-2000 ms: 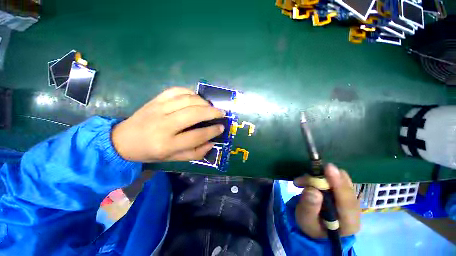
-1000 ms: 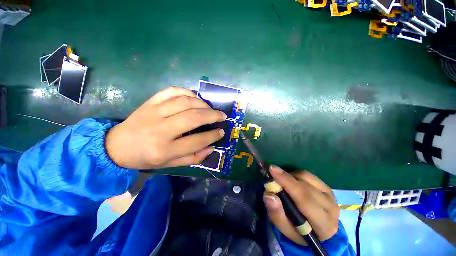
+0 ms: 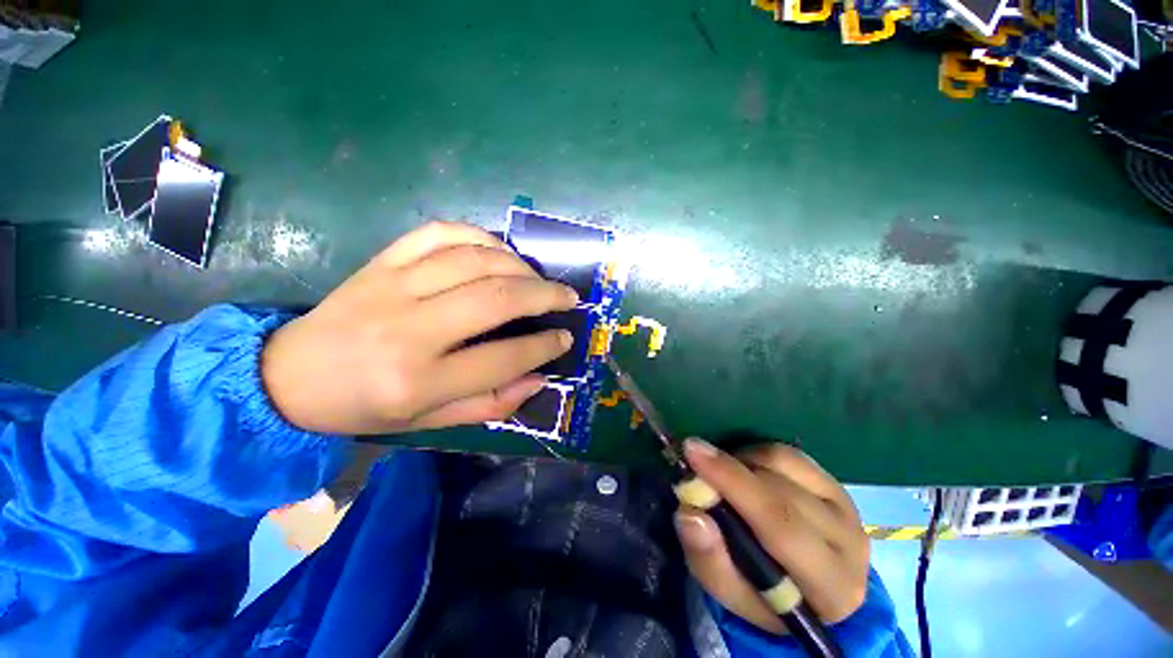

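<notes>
A blue strip of boards (image 3: 581, 418) lies on the green bench in front of me, with dark LCD screens (image 3: 558, 238) side by side on it. Orange flex cables (image 3: 654, 337) stick out to its right. My left hand (image 3: 418, 337) lies over the middle screen, its fingertips pressing on it and hiding much of it. My right hand (image 3: 774, 537) holds the soldering iron (image 3: 650, 418) like a pen. Its metal tip is at the strip's right edge, by the middle screen's amber flex tail (image 3: 600, 339); whether it touches is too small to tell.
Loose screens (image 3: 187, 208) lie fanned at the left. A pile of board strips (image 3: 1029, 49) is at the far right, beside a black round object (image 3: 1142, 135). A white tub with black tape (image 3: 1122, 360) stands at the right. A white grid tray (image 3: 1023, 509) is below the bench edge.
The right hand has brought the iron leftward from open bench to the strip's right edge; in the last second the tip shifted slightly down. The left hand has stayed on the screen.
</notes>
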